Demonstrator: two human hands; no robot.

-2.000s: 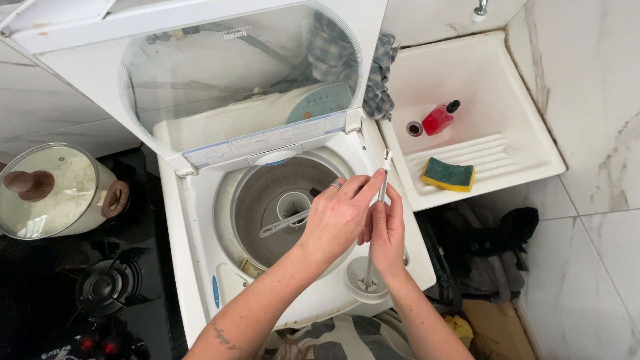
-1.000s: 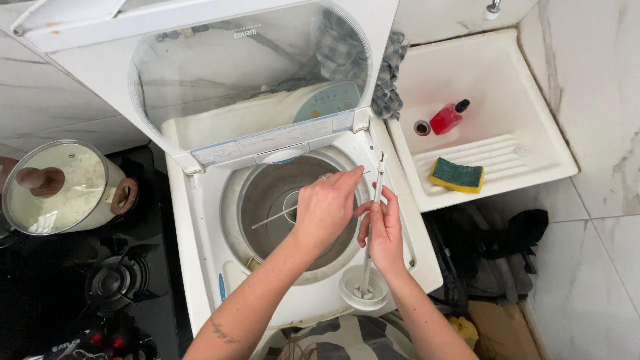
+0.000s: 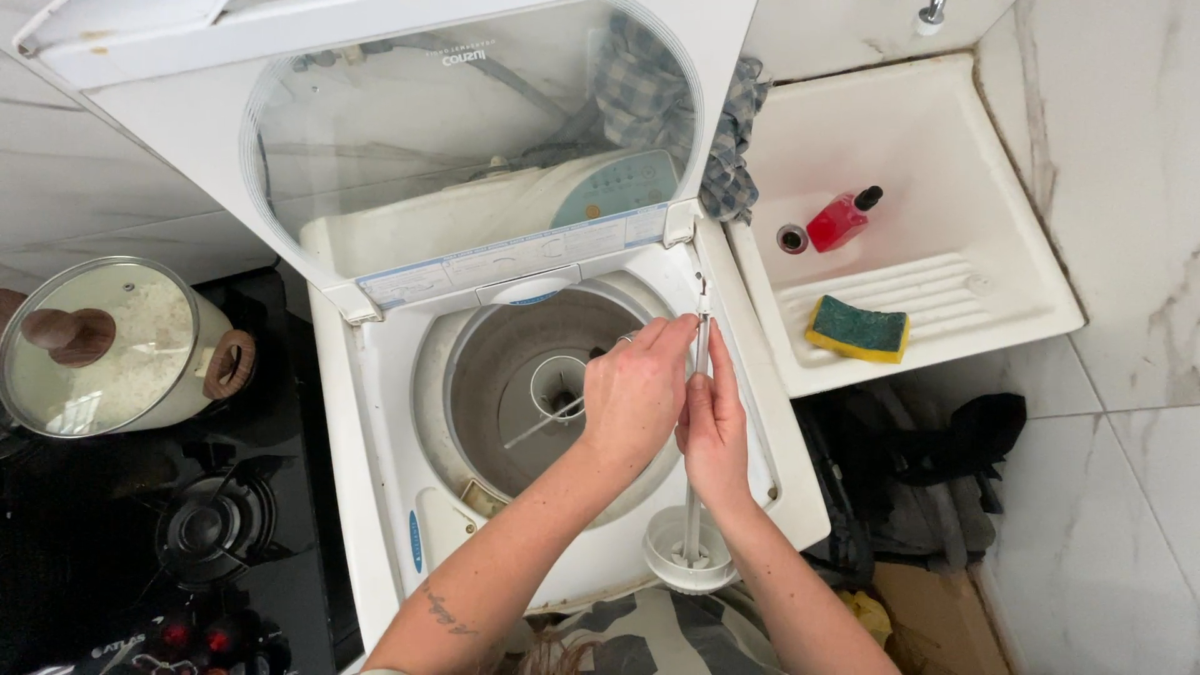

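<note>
In front of me stands a white Consul top-loading washing machine [image 3: 802,506] with its windowed lid [image 3: 703,84] raised. Over the right side of the drum opening [image 3: 469,375], my right hand [image 3: 717,427] grips a long pale plastic rod [image 3: 694,516] with a round white cup-like base [image 3: 691,553] at its lower end. My left hand [image 3: 637,389] pinches something near the rod's upper end with fingertips; a thin light stick [image 3: 544,422] sticks out from that hand's left side over the drum. What exactly the left fingers hold is hidden.
On the left, a lidded pot [image 3: 103,347] with wooden handles stands on a black cooktop [image 3: 56,534]. At right, a white utility sink [image 3: 1059,291] holds a red bottle [image 3: 837,225] and a green-yellow sponge [image 3: 858,328]. A checkered cloth [image 3: 731,150] hangs between machine and sink.
Both hands stay at the rod over the machine. My left hand, away from the rod's top a second ago, has its fingertips close against it now.
</note>
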